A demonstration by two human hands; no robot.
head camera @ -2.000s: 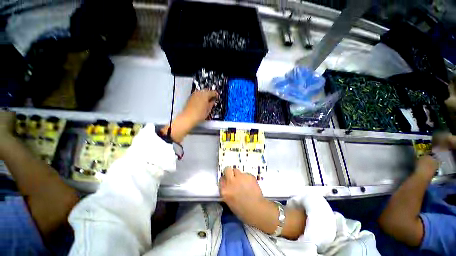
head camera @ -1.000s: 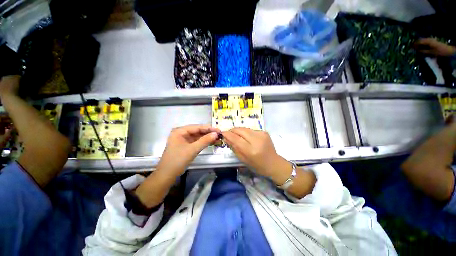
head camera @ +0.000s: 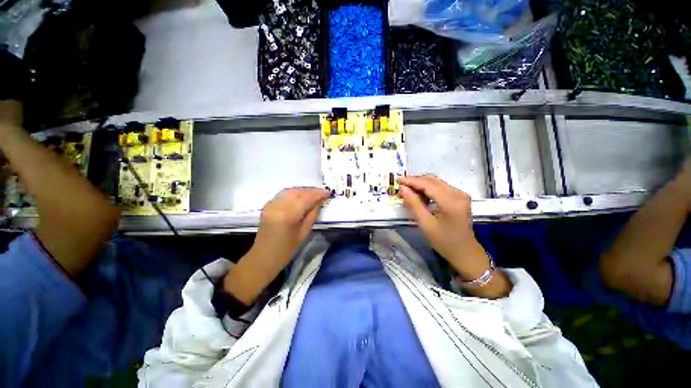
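Note:
A pale yellow printed circuit board (head camera: 362, 163) of two matching halves lies in the conveyor track in front of me, with yellow and black parts along its far edge. My left hand (head camera: 292, 214) is at its near left corner, thumb and finger pinched on a tiny dark component (head camera: 330, 194). My right hand (head camera: 445, 212) is at its near right edge, thumb and finger pinched at a small component. The fingertips partly hide both components, and I cannot tell whether they are seated.
Beyond the rail (head camera: 257, 111) are bins of black-and-silver components (head camera: 289, 53), blue components (head camera: 356, 49) and small dark components (head camera: 419, 64). Plastic bags (head camera: 504, 57) and a green component tray (head camera: 617, 49) are at right. Another board (head camera: 155, 170) is at left. Neighbours' arms (head camera: 64, 208) reach in from both sides.
My hands have moved apart, from meeting over the board's near edge to its two near corners. Earlier my left hand was in the black-and-silver bin. The view has tilted down.

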